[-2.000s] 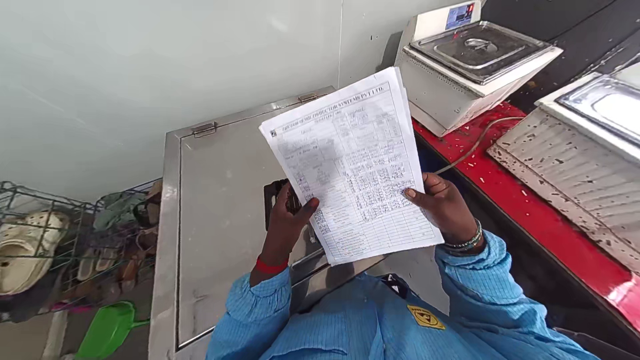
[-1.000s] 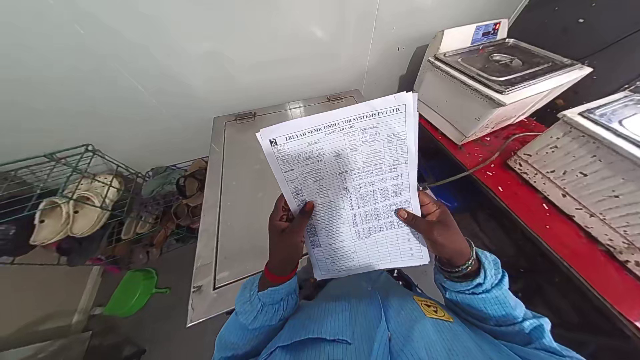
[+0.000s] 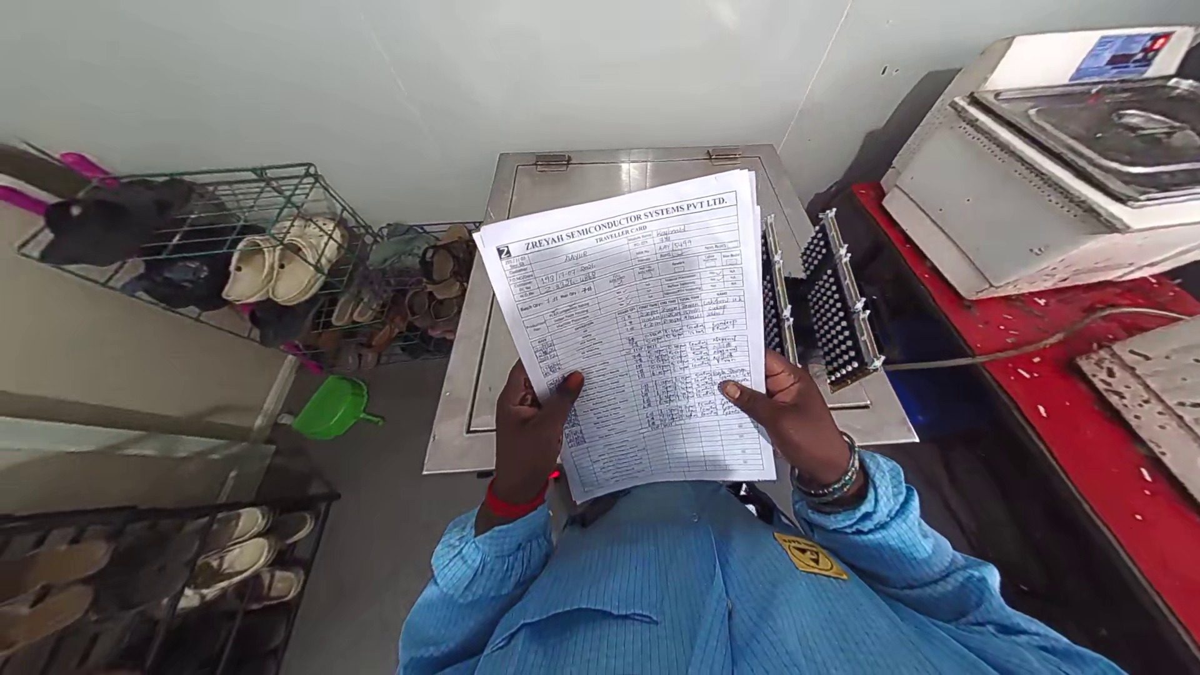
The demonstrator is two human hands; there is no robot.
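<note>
A small stack of printed paper forms (image 3: 647,347), filled in with handwriting, is held up in front of my chest. My left hand (image 3: 534,422) grips its lower left edge, thumb on top, with a red band at the wrist. My right hand (image 3: 792,417) grips the right edge, thumb on the front sheet, with bracelets at the wrist. Behind the papers, partly hidden, circuit boards (image 3: 837,300) with rows of round parts stand on a steel tabletop (image 3: 464,394) that has hinges at its back edge.
Wire racks (image 3: 309,173) of shoes stand at the left, a black shoe rack (image 3: 319,511) below them. A green dustpan (image 3: 333,408) lies on the floor. At the right, white machines with steel lids (image 3: 1012,178) stand on a red counter (image 3: 1041,347), a cable crossing towards the boards.
The view has swung left, bringing more of the shoe racks into sight. Circuit boards now show at the right of the papers. Both hands still hold the sheets.
</note>
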